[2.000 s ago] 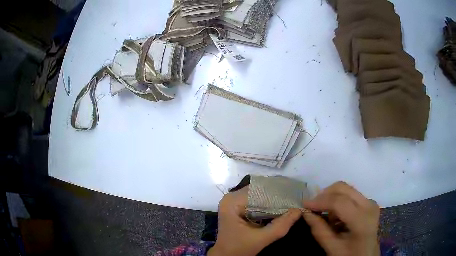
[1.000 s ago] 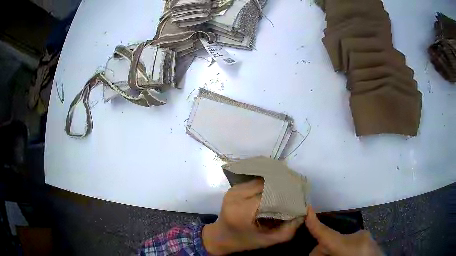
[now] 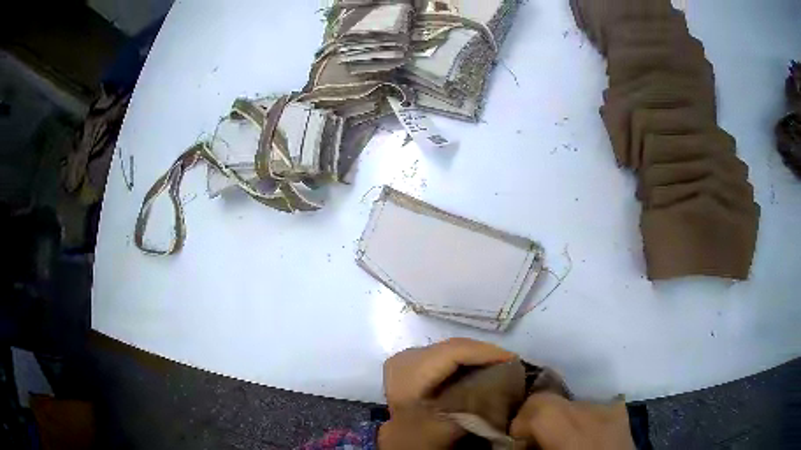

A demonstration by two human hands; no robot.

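A part-turned flap (image 3: 492, 392) is crumpled between my hands at the table's near edge, with brown cloth and a pale strip showing. My left hand (image 3: 422, 391) wraps around its left side. My right hand (image 3: 566, 422) grips its right side, with the fingertips partly hidden in the cloth. A pile of unturned flaps (image 3: 448, 259) lies just beyond my hands, pale side up, with thread tails at its right end. A row of turned flaps (image 3: 698, 237) overlaps down the right of the table.
Tied bundles of unturned flaps (image 3: 373, 39) stand at the upper left of the white table (image 3: 255, 308). A fabric tie strip (image 3: 140, 230) loops at the left. A bundle ticket (image 3: 424, 126) lies beside them. A dark brown bunch (image 3: 790, 132) is at the far right edge.
The flap has gone from an opened-out pale striped pouch to a crumpled piece with mostly brown cloth showing. My hands have come closer together around it. The view has shifted slightly.
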